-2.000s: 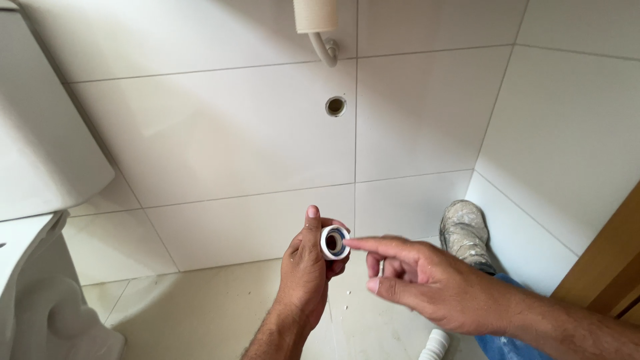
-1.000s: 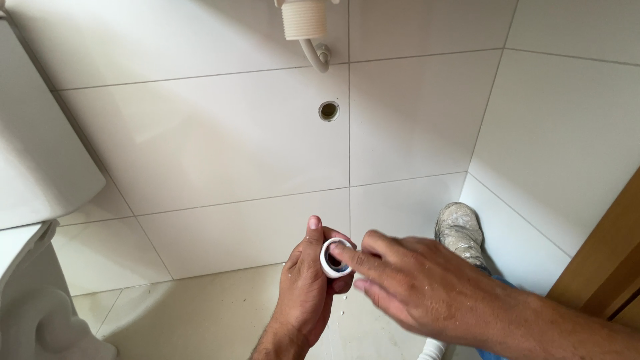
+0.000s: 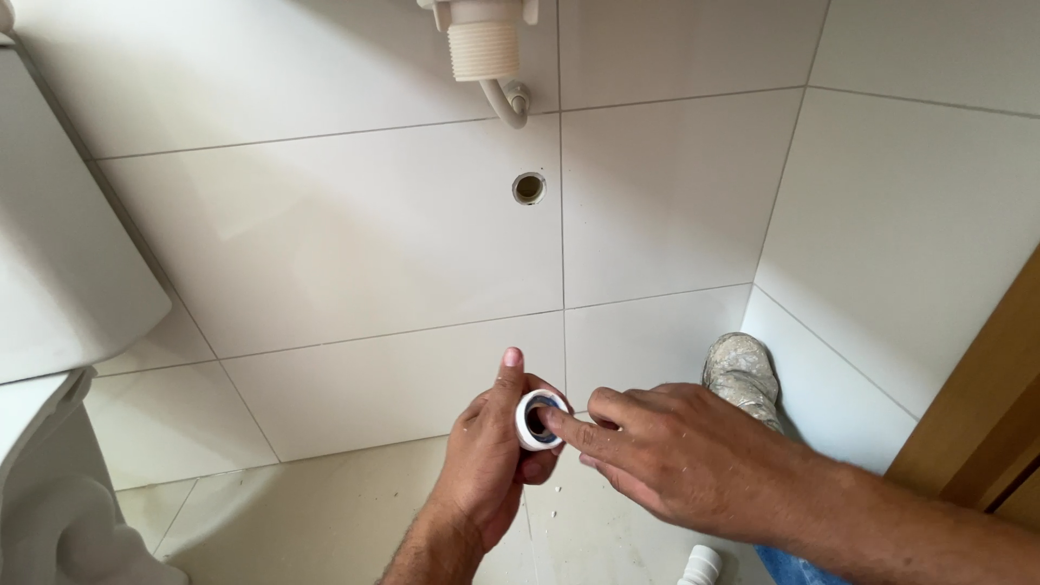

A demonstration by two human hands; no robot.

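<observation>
My left hand [image 3: 487, 463] grips a white plastic pipe fitting [image 3: 526, 439], its round open end facing up and a dark bluish ring showing inside. My right hand [image 3: 691, 459] comes in from the right, its index fingertip in the fitting's mouth; it grips nothing that I can see. Above the hands, a round pipe opening [image 3: 529, 188] is set in the tiled wall. Higher up hangs a threaded white plastic drain outlet [image 3: 484, 50], with a curved pipe [image 3: 505, 106] behind it.
A white toilet [image 3: 61, 504] with its tank [image 3: 73, 219] stands at the left. A dusty boot [image 3: 741, 374] is by the right wall, near brown wooden boards [image 3: 967, 406]. A white ribbed plastic pipe end [image 3: 700, 565] lies on the floor, with small crumbs near the hands.
My right index finger has moved from the fitting's right rim into its mouth. My left hand keeps its hold. The view has shifted slightly, showing more of the threaded outlet.
</observation>
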